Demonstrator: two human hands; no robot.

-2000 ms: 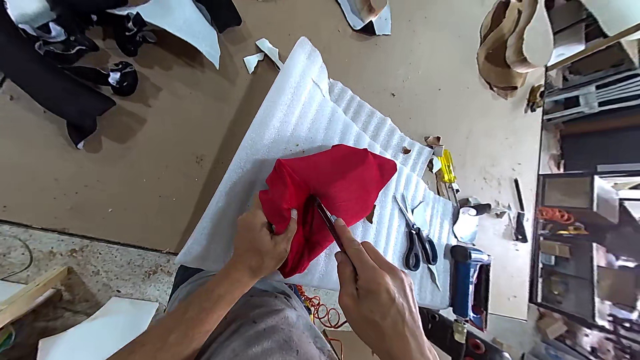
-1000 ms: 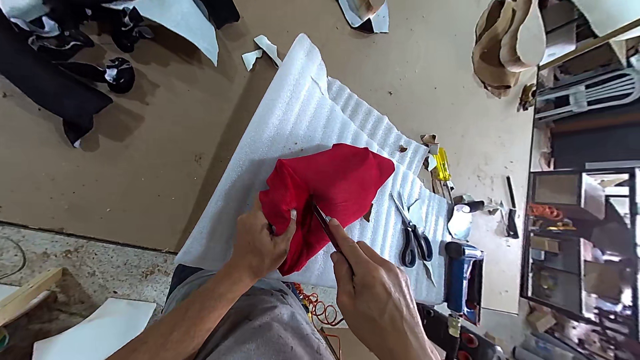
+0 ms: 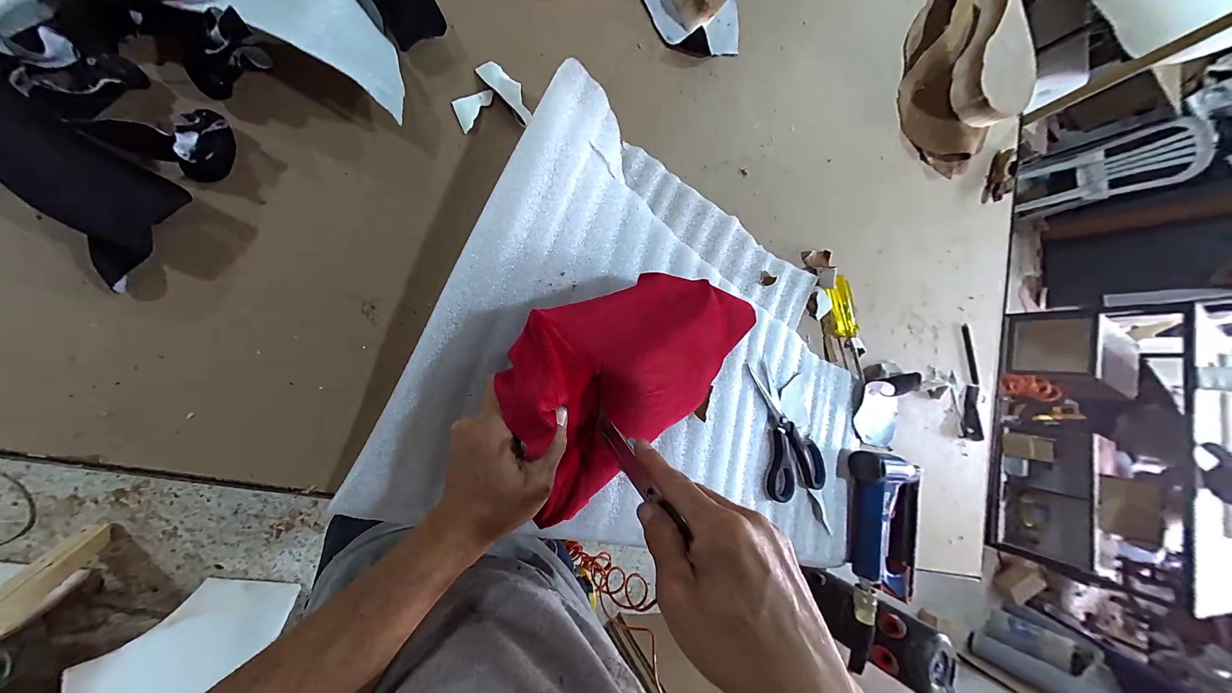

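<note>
A red fabric-covered piece (image 3: 654, 346) lies on a sheet of white foam (image 3: 568, 221) over my lap and the table's edge. My left hand (image 3: 500, 472) grips its lower left side, the thumb pressing the fabric near a fold. In my right hand (image 3: 712, 549) is a slim dark tool, seemingly a knife (image 3: 630, 462), whose tip enters the dark fold in the middle of the red fabric; the tip itself is hidden. To the right of the red piece, scissors with black handles (image 3: 791, 462) rest on the foam.
On the brown table (image 3: 770, 115) are a yellow-handled screwdriver (image 3: 840, 308), a black-handled knife (image 3: 971, 409), black fabric scraps (image 3: 77, 164) and brown cut pieces (image 3: 934, 87). A blue pneumatic stapler (image 3: 876, 520) stands at the near right edge, with a coiled orange hose (image 3: 611, 577) below.
</note>
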